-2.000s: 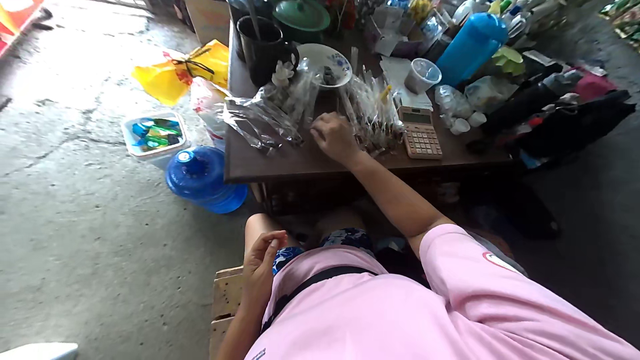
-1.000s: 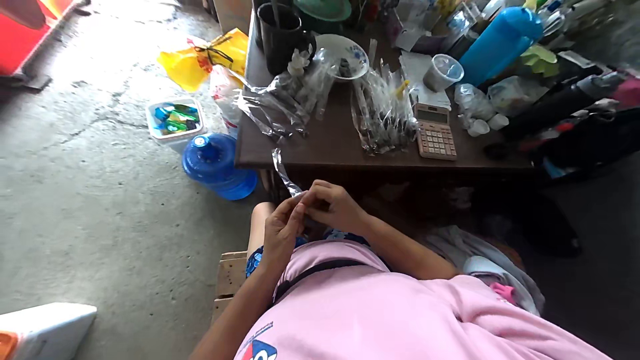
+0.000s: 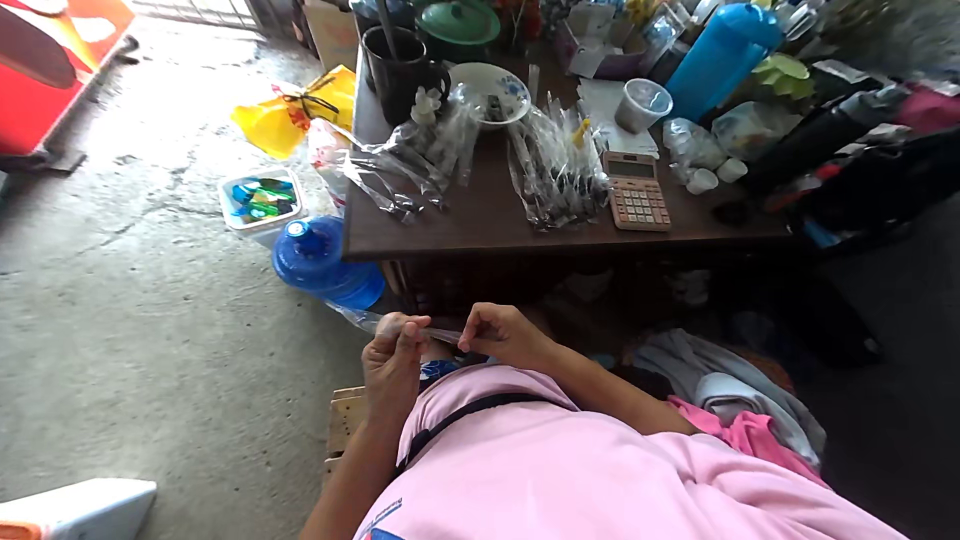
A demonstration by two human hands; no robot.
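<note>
A narrow clear plastic bag (image 3: 356, 316) is stretched between my hands, just below the front edge of the dark wooden table (image 3: 465, 236). My left hand (image 3: 397, 349) pinches it near the middle, and its loose end sticks out to the left. Thumb and fingers of my right hand (image 3: 502, 334) grip the other end. On the table lie two groups of clear plastic bags with dark contents, a spread one (image 3: 405, 169) at left and a denser bunch (image 3: 559, 169) at right. A white bowl (image 3: 510, 94) stands behind them, with small dark pieces in it.
A pink calculator (image 3: 637, 196), a clear plastic cup (image 3: 643, 106), a black mug (image 3: 394, 71) and a blue bottle (image 3: 720, 60) stand on the table. Left of it, on the floor, are a blue water jug (image 3: 322, 259), a white tub (image 3: 262, 206) and a yellow bag (image 3: 285, 120).
My right hand was at the bags on the table, then came down to my left hand over my lap. The hands have since drawn apart, with the plastic bag stretched between them.
</note>
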